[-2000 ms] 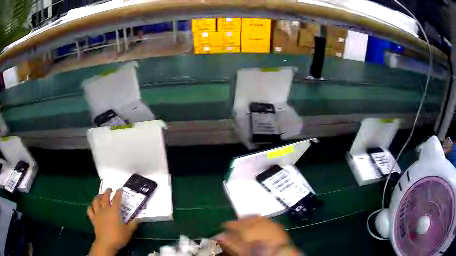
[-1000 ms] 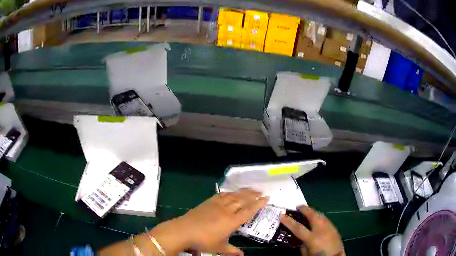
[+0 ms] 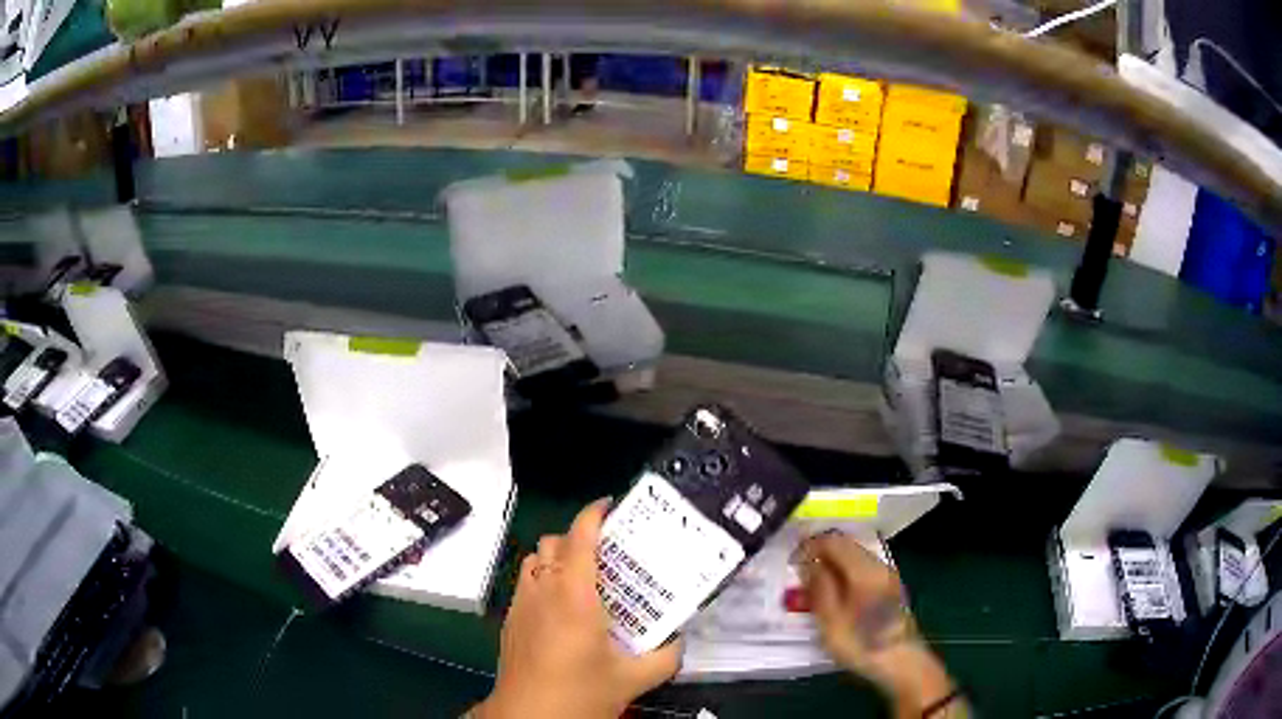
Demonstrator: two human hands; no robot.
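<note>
My left hand (image 3: pixel 570 625) grips a black smartphone (image 3: pixel 752 471) by its lower end, held up and tilted in front of me, camera lenses at the top. A white label (image 3: pixel 661 562) with barcodes covers much of its back. My right hand (image 3: pixel 858 604), blurred, is over the open white retail box (image 3: pixel 759 657) behind the phone. Its fingers are bent near a small red mark. Whether it holds anything I cannot tell. The box lid with a yellow-green strip (image 3: pixel 839 506) stands partly open.
An open box (image 3: pixel 401 407) with a labelled phone stands on the green belt at left. More open boxes stand at far left, at right (image 3: pixel 1125 492) and on the second level (image 3: pixel 541 232). A grey-black stack (image 3: pixel 70 590) is at lower left, a fan (image 3: pixel 1251 674) at lower right.
The phone has been lifted from the right-hand box and is now in my left hand. My right hand has left the phone and is over the box. The view has shifted left.
</note>
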